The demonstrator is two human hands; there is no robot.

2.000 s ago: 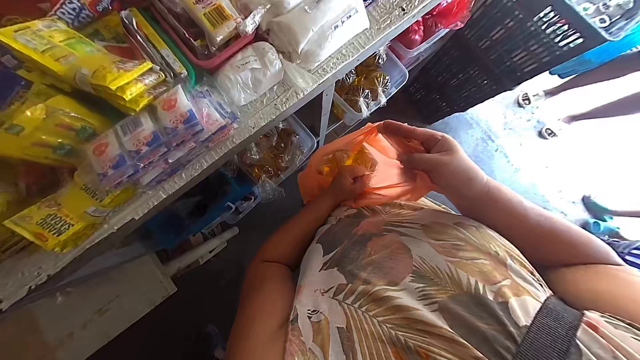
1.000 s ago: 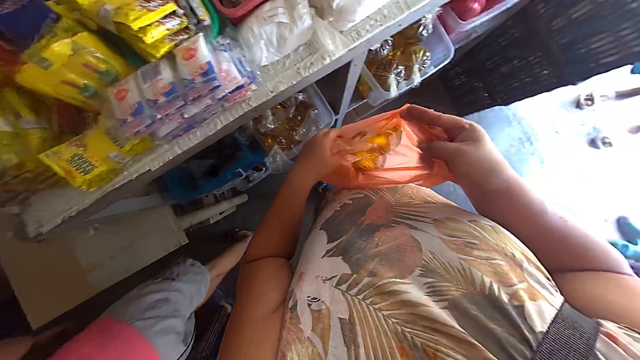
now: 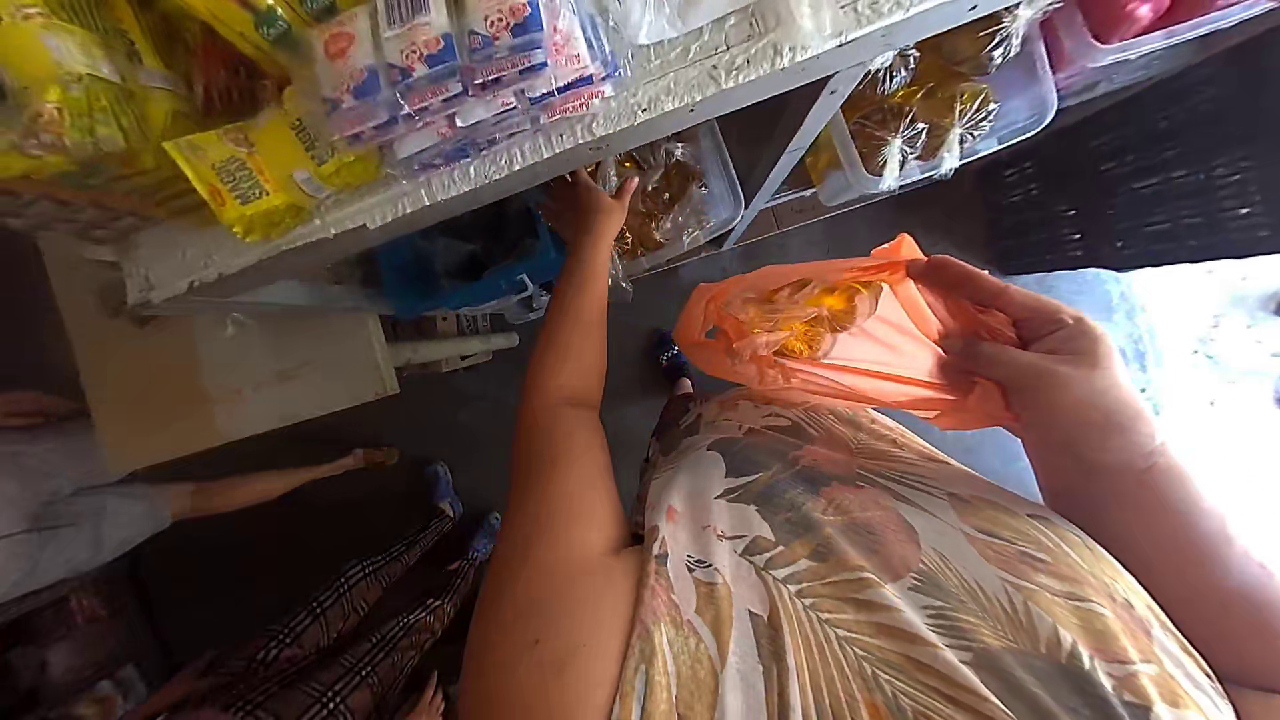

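Note:
My right hand grips the rim of an orange plastic bag, which hangs with its mouth spread. Inside the bag lie small clear packets of yellow-orange contents. My left hand reaches under the shelf, fingers apart, at the near side of a clear plastic tub filled with knotted clear packets of amber-brown contents. Its fingertips are partly hidden among the packets and the shelf edge, and no held packet shows.
The shelf edge runs above my left hand, bearing yellow packs and white-blue sachets. Another packet tub stands right of a metal brace. A blue container is left. Other people's legs show below; a dark crate stands right.
My left hand has let go of the orange bag and moved up and left to the tub under the shelf. My right hand still holds the bag. The people at lower left show more.

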